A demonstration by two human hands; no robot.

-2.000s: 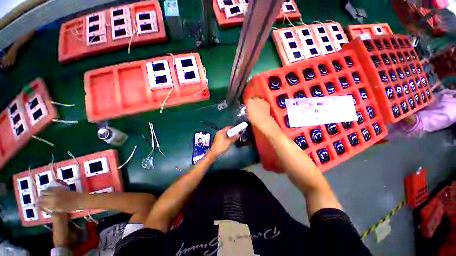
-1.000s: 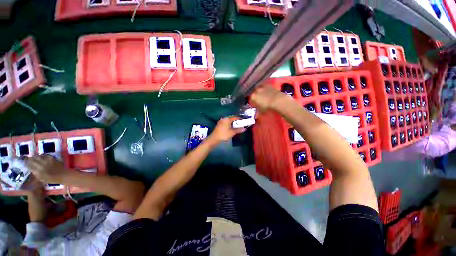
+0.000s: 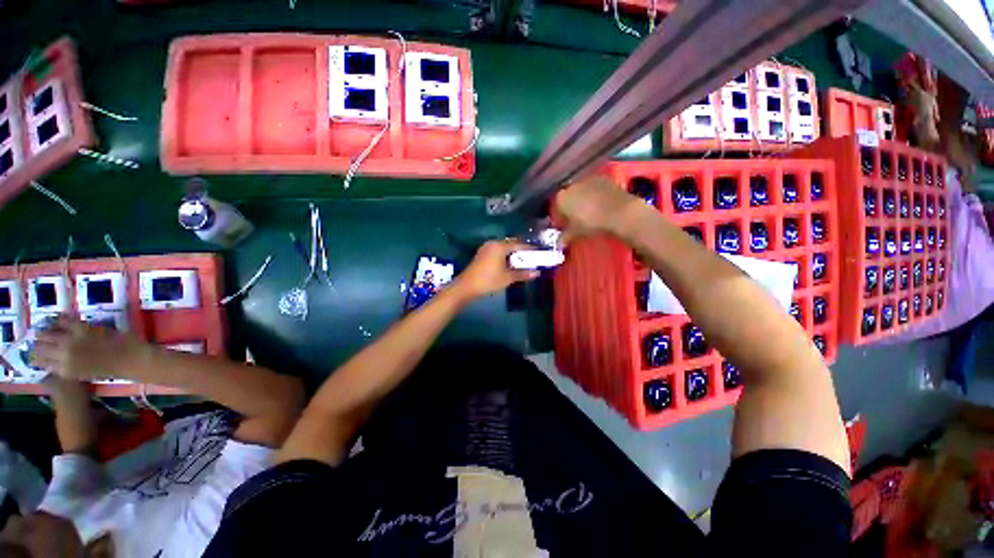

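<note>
My left hand holds a small white device edge-on over the bench front. My right hand is bent just above and right of the device, beside the metal upright; its fingertips are small and blurred, so I cannot tell what they hold. A small pale part shows between the hands. A stack of red grid trays with round dark parts stands right of my hands, partly behind my right forearm. A white paper sheet lies on it.
A phone lies left of my left hand. Further left are a bottle, pale cords and foam trays. A metal upright slants above my hands. Another person's hand works at lower left.
The view has shifted, so the trays and phone appear displaced. My left hand still holds the white device, now seen edge-on. My right hand stays near the upright.
</note>
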